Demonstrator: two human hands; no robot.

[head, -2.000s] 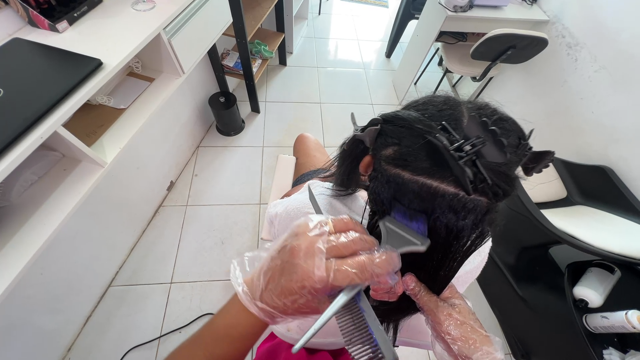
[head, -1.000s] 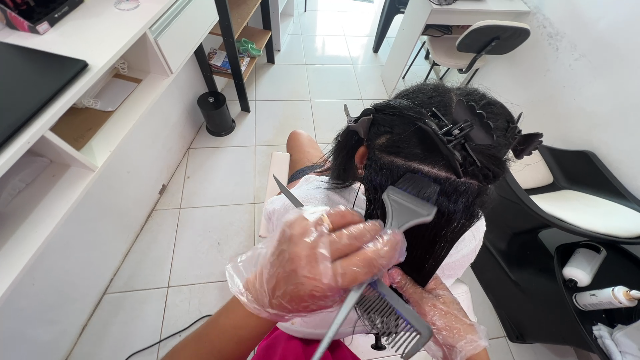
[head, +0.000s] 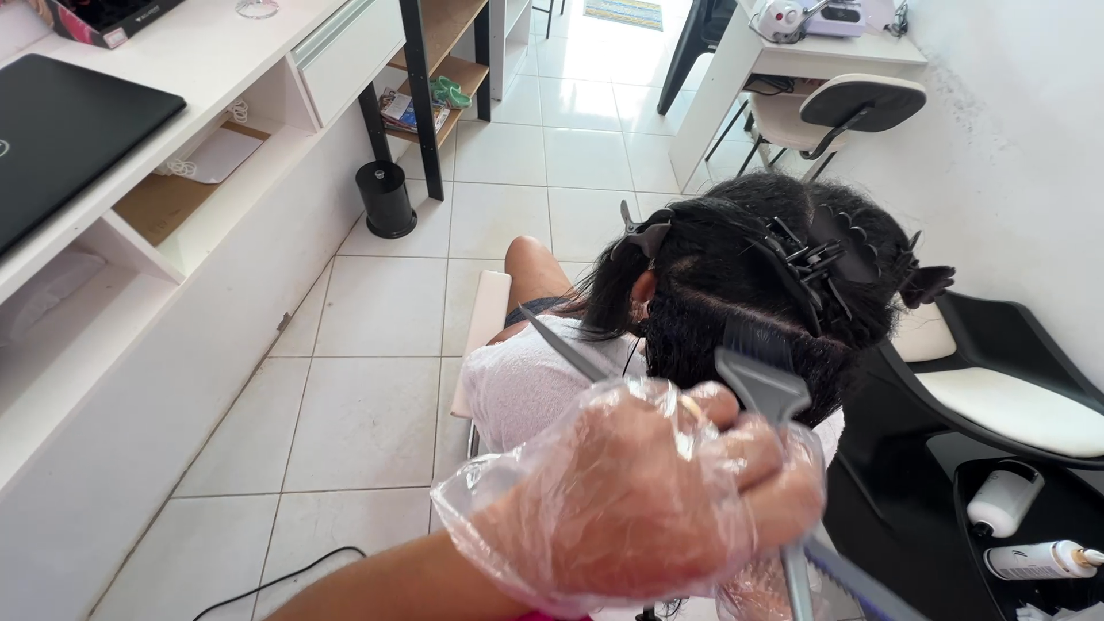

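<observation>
My left hand (head: 655, 500), in a clear plastic glove, grips a grey tint brush (head: 763, 384) and a grey tail comb (head: 565, 345). The brush's bristles lie on the dark hair (head: 703, 336) at the back of a seated person's head, below a parting. The comb's pointed tail sticks out toward the upper left; its toothed part shows at the lower right. Behind my left hand, my gloved right hand (head: 755, 591) is mostly hidden, and its fingers cannot be made out. Black clips (head: 806, 267) hold up the upper hair. A white towel (head: 526, 375) covers the person's shoulders.
At the right stand a black chair with a white seat (head: 1018, 405) and a black tray (head: 970, 535) with white bottles (head: 1005, 500). A white counter (head: 216, 52) with a black laptop (head: 78, 138) runs along the left. A black bin (head: 385, 203) and a cable (head: 285, 569) are on the floor.
The comb's toothed part, earlier in view below my left hand, is now mostly behind it. My right hand, seen earlier at the hair, is now largely covered by my left hand.
</observation>
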